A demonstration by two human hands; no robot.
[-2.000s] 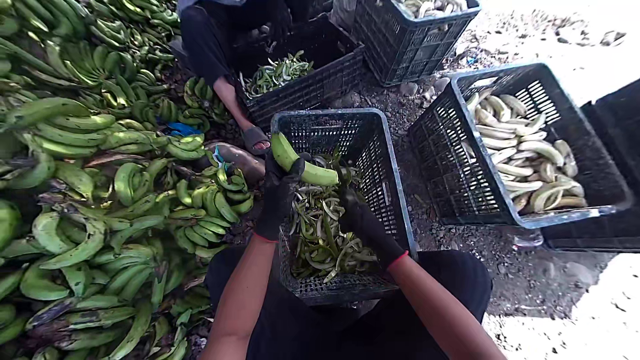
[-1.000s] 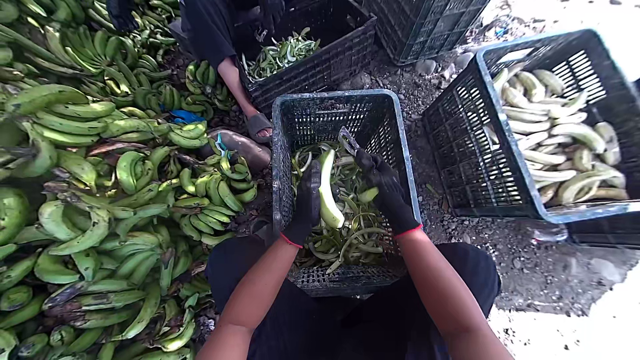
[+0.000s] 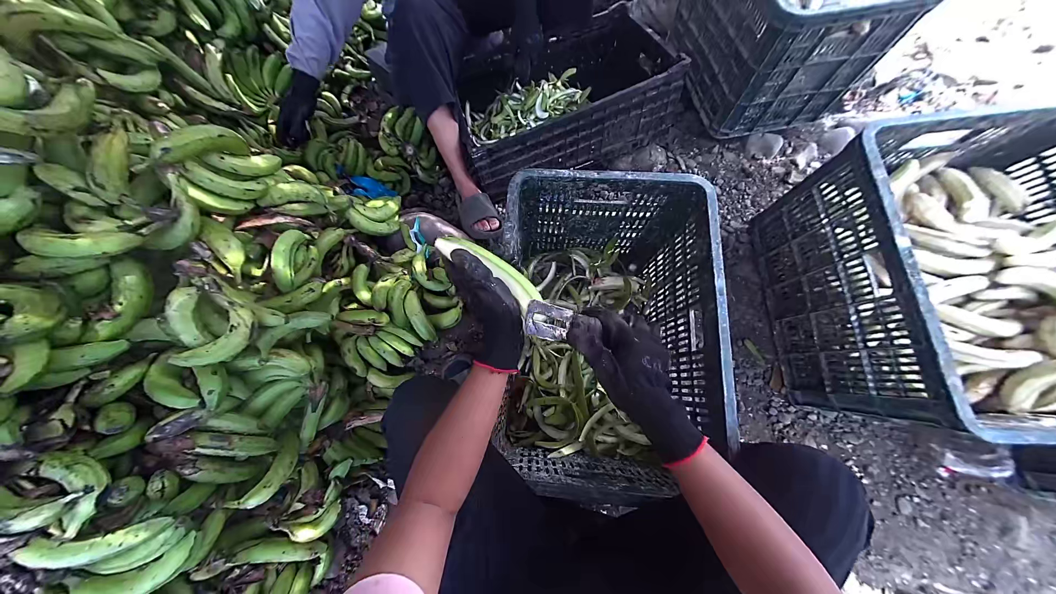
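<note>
My left hand [image 3: 488,309], in a black glove with a red cuff edge, is closed around a partly peeled green plantain [image 3: 495,266]. Its pale flesh shows along one side. My right hand [image 3: 624,363], gloved the same way, grips a metal peeler [image 3: 549,320], whose head touches the plantain's lower end. Both hands are above a dark plastic crate [image 3: 723,330] between my knees. Long green peel strips [image 3: 577,412] lie inside it.
Unpeeled green plantains [image 3: 206,346] are heaped on the left. A crate [image 3: 883,206] of peeled plantains [image 3: 982,280] stands right. Ahead, a gloved co-worker [image 3: 299,107] sits by another crate [image 3: 577,132] of peels; a further crate [image 3: 784,74] stands behind.
The plantain was mostly green two seconds ago and shows more pale flesh now. It has moved left and tilted, with the peeler at its lower end. A co-worker's hand has come over the heap.
</note>
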